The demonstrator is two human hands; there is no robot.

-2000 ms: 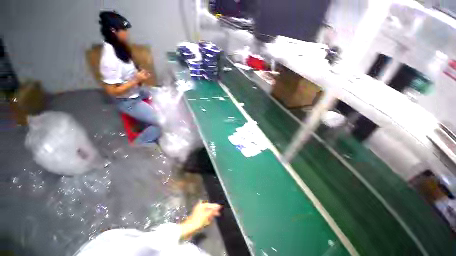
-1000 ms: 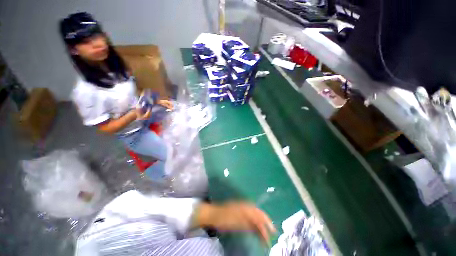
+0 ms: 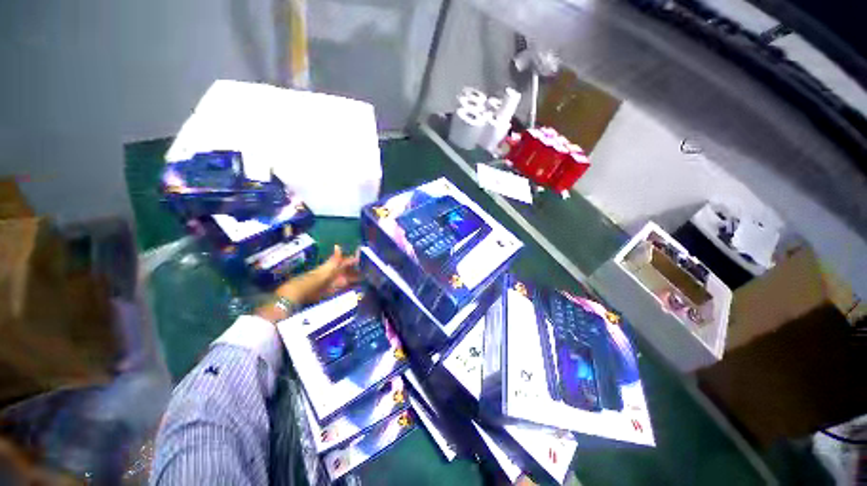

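Dark blue and white retail phone boxes with keypad phone pictures stand in uneven stacks on the green bench (image 3: 181, 327). The middle stack (image 3: 442, 237) is tall, with a near-left stack (image 3: 347, 351) and a tilted right stack (image 3: 570, 361) beside it. My left hand (image 3: 328, 275) reaches between the boxes, its fingertips at the middle stack's left side. Its fingers are partly hidden, so its grip cannot be told. A tiny skin-coloured patch at the bottom edge may be my right hand; it is too cut off to tell.
More phone boxes (image 3: 233, 204) lie at the back left before a large white box (image 3: 285, 142). Red items (image 3: 547, 159), white rolls (image 3: 471, 119) and a white tray (image 3: 675, 289) are beyond the rail. Brown cartons stand left (image 3: 43, 304) and right (image 3: 780, 332).
The view has moved close to the box stacks. My left hand has gone from over the bench to among the boxes. The seated person is no longer in view.
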